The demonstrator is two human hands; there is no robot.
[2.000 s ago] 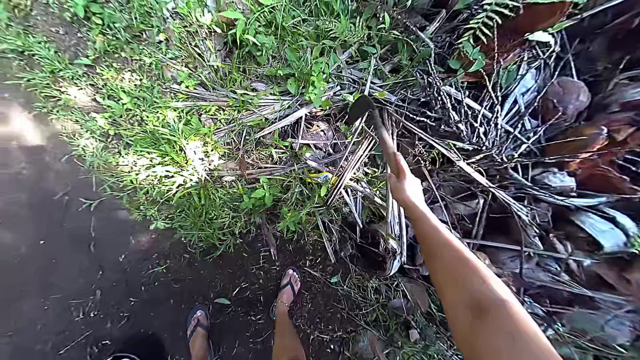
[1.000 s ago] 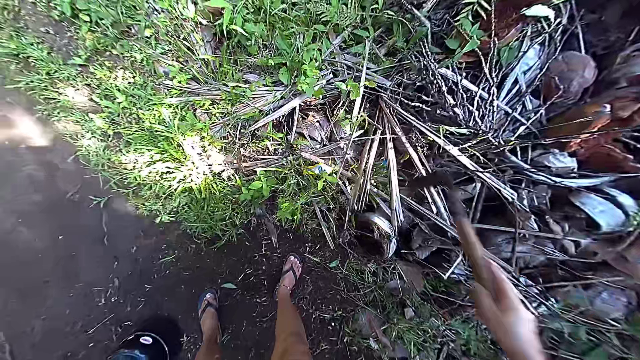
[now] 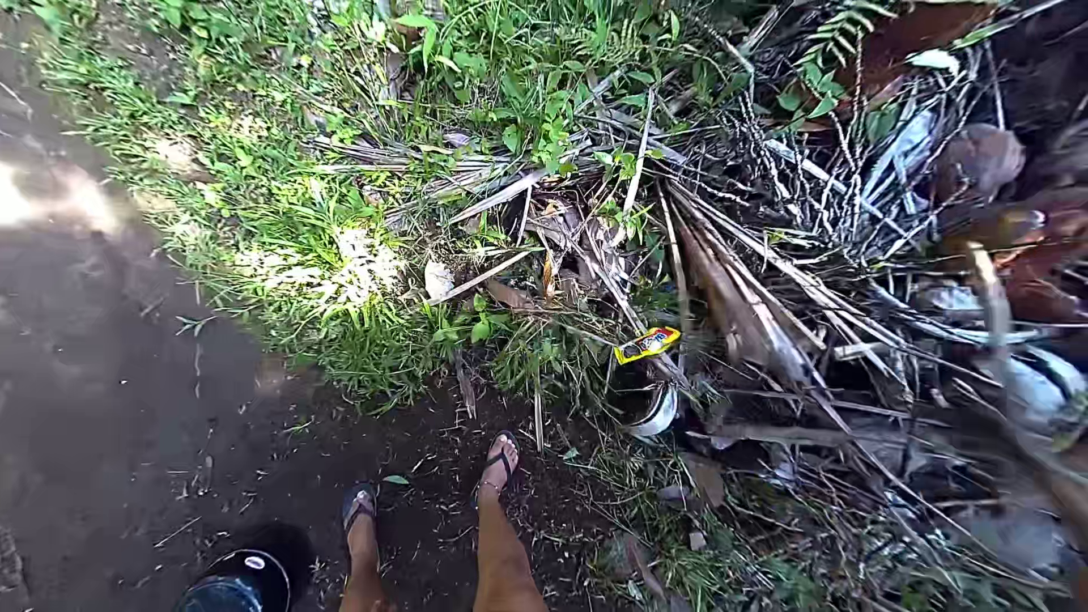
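Note:
Neither of my hands is visible. A blurred hand tool (image 3: 1003, 357) with a curved blade reaches in from the right edge; its handle end and whatever holds it are out of view. Dry palm fronds (image 3: 739, 297) lie in a tangled heap left of the tool. A yellow wrapper (image 3: 648, 344) with printing rests on the litter, just above a dark hollow object with a pale rim (image 3: 661, 412), perhaps a coconut shell. Green grass and weeds (image 3: 340, 314) grow left of the heap.
My feet in flip-flops (image 3: 500, 463) stand on a dark dirt path (image 3: 127, 382). A black bucket (image 3: 242, 582) is at the bottom left. Brown husks (image 3: 982, 161) and a large reddish-brown dry sheath (image 3: 1050, 272) lie at the right.
My right hand, seen earlier on the tool's wooden handle, has moved right and out of view. The yellow wrapper and some dry litter have shifted right and nearer my feet.

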